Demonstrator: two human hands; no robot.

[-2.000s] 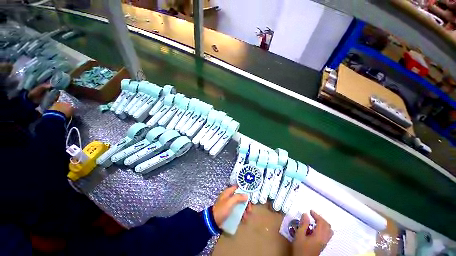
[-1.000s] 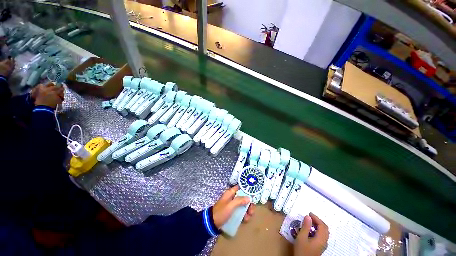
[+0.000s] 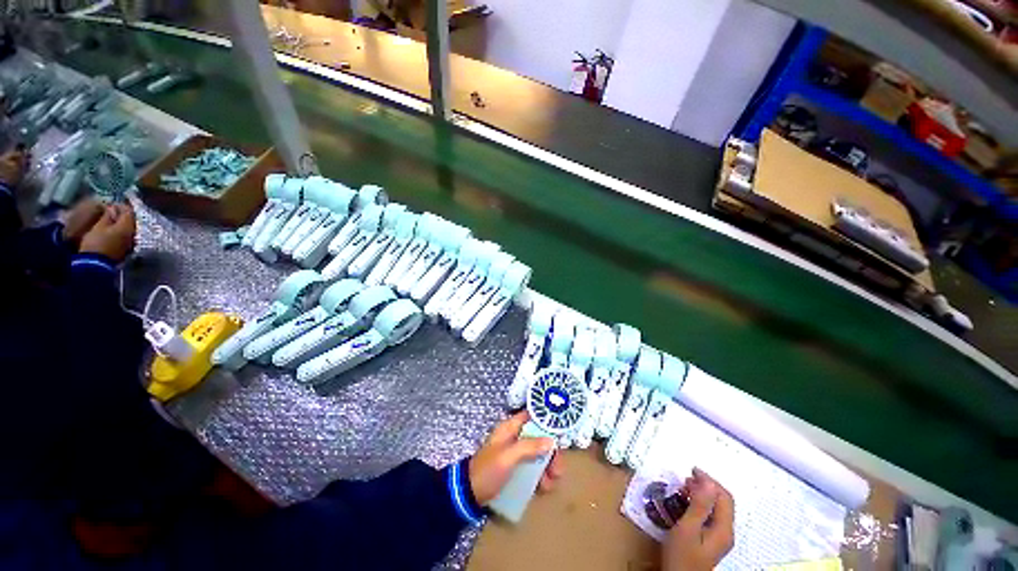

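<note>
My left hand [image 3: 510,463] is closed around the handle of a pale mint handheld fan [image 3: 557,400], held upright with its spoked grille facing me. A dark blue badge with a light mark sits at the grille's centre. My right hand [image 3: 703,524] is over a small dark purplish badge cluster [image 3: 666,504] on a white paper sheet [image 3: 770,512]. Its thumb and fingers are at the cluster's right edge; whether they hold a piece cannot be told. Several standing fans [image 3: 633,421] lie side by side just behind the held fan.
More fan rows [image 3: 419,264] lie on bubble wrap [image 3: 447,407] beside the green belt [image 3: 670,292]. A yellow power strip [image 3: 195,355] and parts box [image 3: 223,201] are left. Brown cardboard [image 3: 580,524] lies before me, a white roll [image 3: 781,442] at right. A co-worker's hands [image 3: 106,231] are far left.
My right fingers have shifted slightly right over the dark cluster, showing more of it. My left hand still holds the fan. The co-worker's hands have moved left and now hold a fan.
</note>
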